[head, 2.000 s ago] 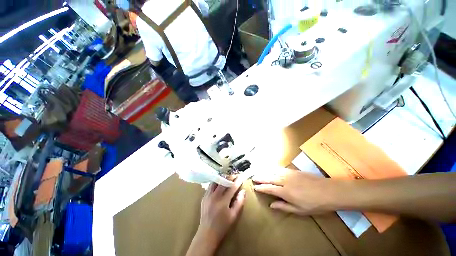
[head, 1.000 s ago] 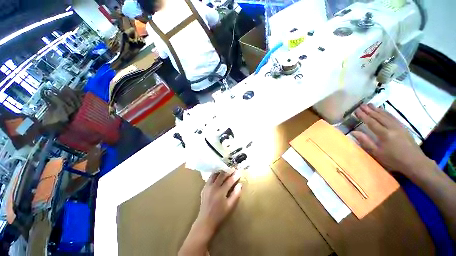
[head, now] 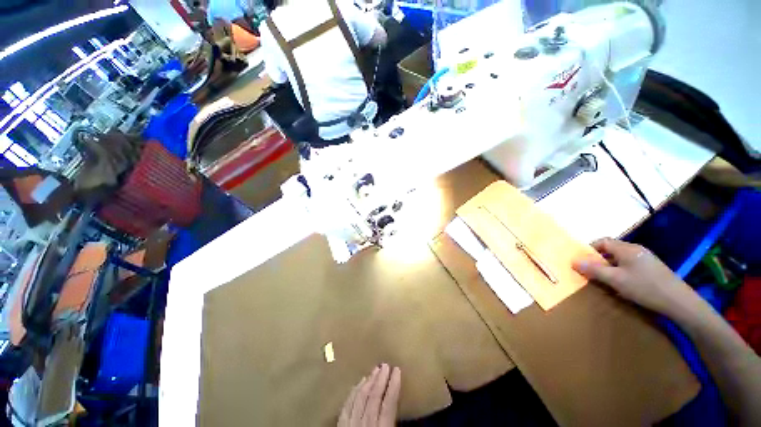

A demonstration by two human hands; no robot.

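Observation:
A large brown panel lies flat on the white table under the sewing machine's head. A dark seam line runs across it, and a small yellowish label lies on its left part. The orange zipper pocket piece lies on the panel's right part, with a white lining showing along its left side. My left hand, cut off by the bottom edge, rests flat on the panel near its front edge. My right hand has thumb and fingers at the right edge of the orange piece and panel.
A white machine arm crosses the back of the table. Dark snips and a black cord lie by the machine base. A person stands beyond. Red and blue crates are at left; blue and red material is at right.
The panel and orange piece have shifted in view. My left hand has left the needle area and moved toward me. My right hand went from the needle to the machine base, then to the orange piece's edge.

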